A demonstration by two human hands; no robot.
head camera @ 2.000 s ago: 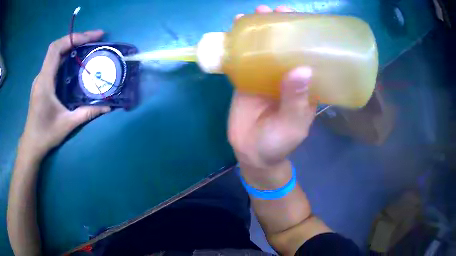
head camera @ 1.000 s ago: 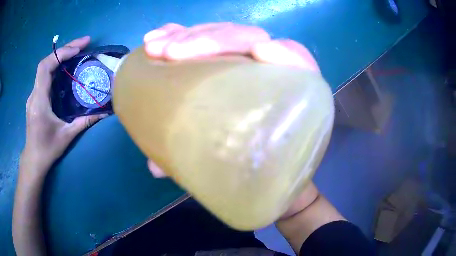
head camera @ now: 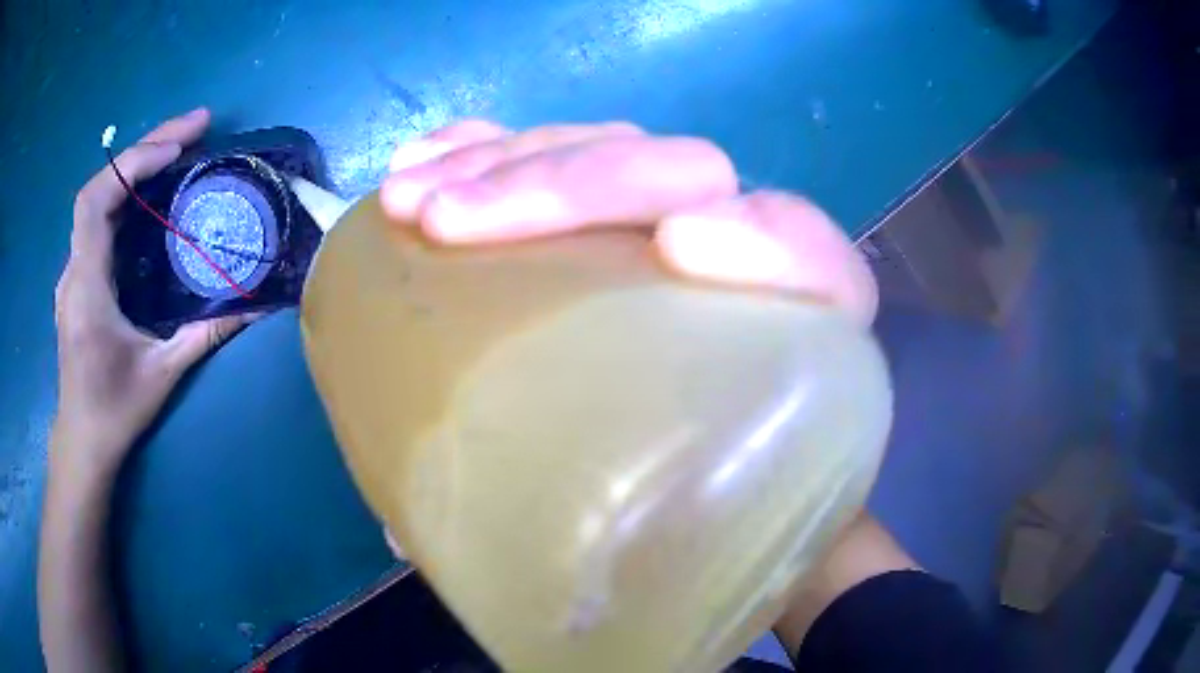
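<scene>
My left hand (head camera: 112, 309) grips a black speaker housing (head camera: 148, 270) from its left side, near the bench's left. A round silver speaker driver (head camera: 221, 237) sits in the housing, face up. Red and black wires cross it and end in a small white connector (head camera: 108, 136) above my left hand. My right hand (head camera: 632, 197) is wrapped around a large amber glue bottle (head camera: 619, 473), tilted towards the housing. The bottle's pale nozzle (head camera: 320, 207) points at the driver's upper right rim. The bottle hides my right palm and whether the tip touches.
The green-teal bench top (head camera: 263, 487) has a dark edge running diagonally from lower left to upper right. A dark object (head camera: 1020, 13) lies at the far right of the bench. Brown cardboard boxes (head camera: 1040, 559) stand beyond the edge at right, over a grey floor.
The bottle has swung from level to steeply tilted, closer to the camera, its nozzle still at the driver rim. Housing and left hand have shifted slightly left and down in the picture.
</scene>
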